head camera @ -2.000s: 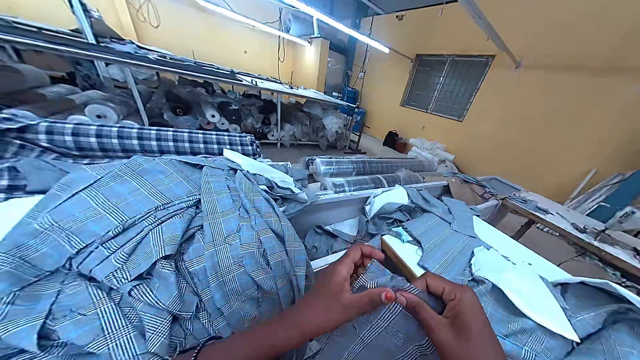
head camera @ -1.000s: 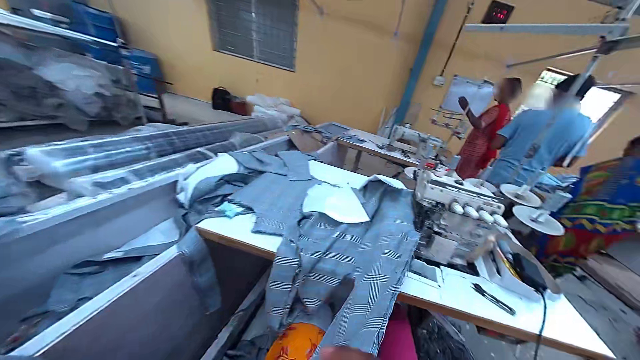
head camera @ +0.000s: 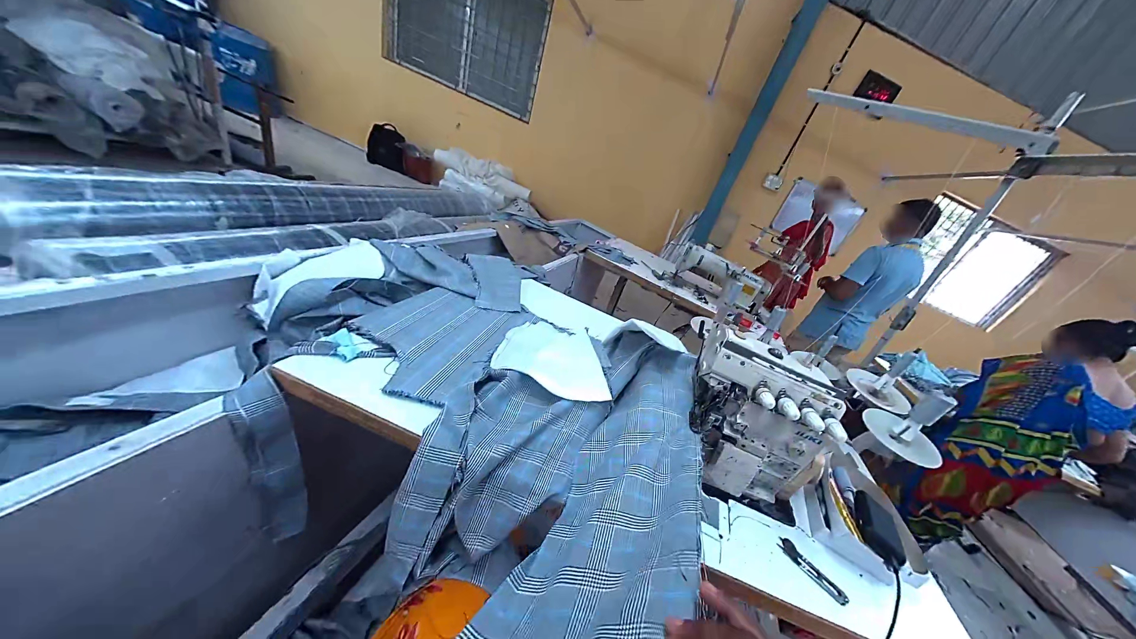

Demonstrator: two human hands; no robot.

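Grey-blue checked fabric (head camera: 612, 497) with a white backing piece (head camera: 555, 359) drapes over the front edge of the white sewing table (head camera: 355, 377). At the bottom of the head view, part of my right hand (head camera: 719, 617) shows beside the fabric's right edge; whether it grips the cloth cannot be made out. My left hand is out of view. An overlock sewing machine (head camera: 768, 399) with white tension knobs stands right of the cloth. Tweezers (head camera: 812, 571) lie on the table in front of it. Orange cloth (head camera: 435, 611) shows beneath the fabric.
At left is a grey trough (head camera: 115, 524) holding fabric pieces, with plastic-wrapped fabric rolls (head camera: 240, 204) behind. Thread cones' stands and a metal frame (head camera: 950, 240) rise at right. Two people (head camera: 865, 284) stand at the back; another person (head camera: 1003, 426) sits at right.
The view has swung right from the fabric heap to the machine. Two seconds ago both hands were together with a small yellowish flat object; now only part of the right hand shows.
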